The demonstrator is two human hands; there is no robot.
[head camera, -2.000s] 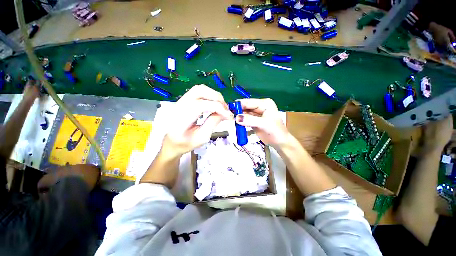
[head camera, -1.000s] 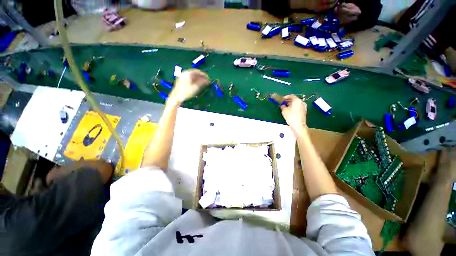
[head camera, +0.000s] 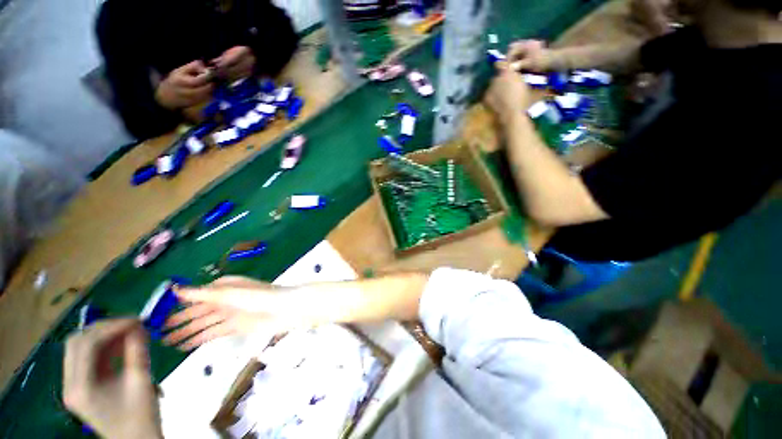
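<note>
My right hand [head camera: 214, 314] reaches left above the belt edge and white board, fingers stretched and blurred. A blue battery with a white patch [head camera: 159, 306] touches its fingertips; I cannot tell whether it is gripped. My left hand [head camera: 111, 377] is at the lower left, blurred, with thumb and fingers curled; nothing shows clearly in it. The box of stickers [head camera: 369, 415], full of white pieces, lies tilted in view below my right forearm, on the white board [head camera: 315, 261].
The green belt [head camera: 330, 184] carries batteries, pink housings [head camera: 153, 249] and a white stick [head camera: 223, 225]. A carton of circuit boards [head camera: 394, 225] stands right of centre. A person in black sits at right; another across the belt, behind piled batteries [head camera: 254, 117].
The view has swung right and tilted. The battery my hands held two seconds ago is no longer between them. Both hands have moved out from the sticker box towards the belt, and now are closer together.
</note>
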